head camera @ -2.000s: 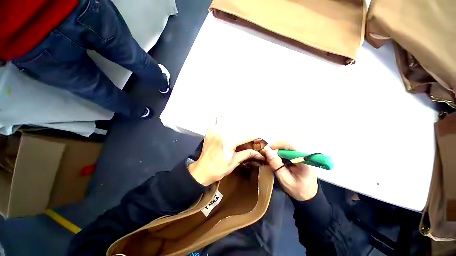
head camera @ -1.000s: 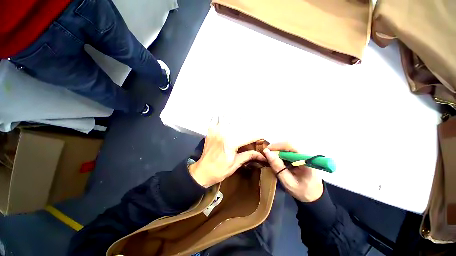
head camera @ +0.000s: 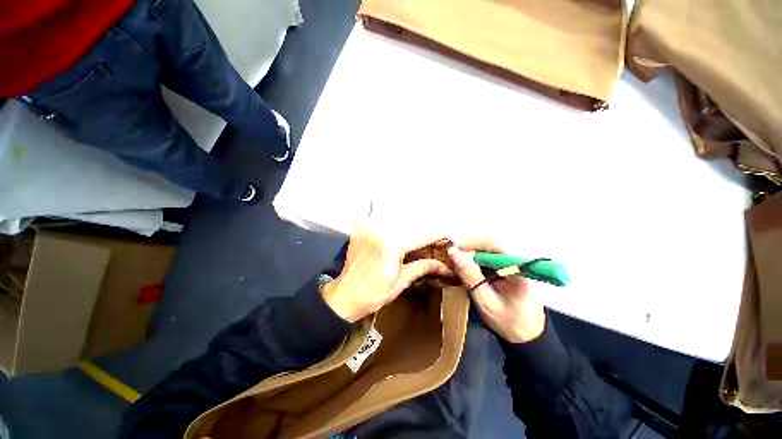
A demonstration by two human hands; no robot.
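A tan-brown bag body (head camera: 412,399) lies open-mouthed on the lap, its far end raised against the table edge. A white brand label (head camera: 364,351) with black letters shows inside. My left hand (head camera: 367,274) holds the bag's far end, thumb at the opening. My right hand (head camera: 508,300) holds a green-handled tool (head camera: 523,267) whose handle points right. A dark band loops over the handle and a finger. The tool's tip is hidden at the bag end, between the fingers of both hands.
A white-covered table (head camera: 506,163) lies ahead. A flat brown bag (head camera: 514,43) is at its back, more brown bags (head camera: 720,60) at right. A person in jeans (head camera: 137,103) stands at left by a pale-covered surface. An open carton (head camera: 64,300) stands on the floor below.
The green handle's rear end has shifted slightly, while both hands stay at the bag end. The person at left has moved slightly.
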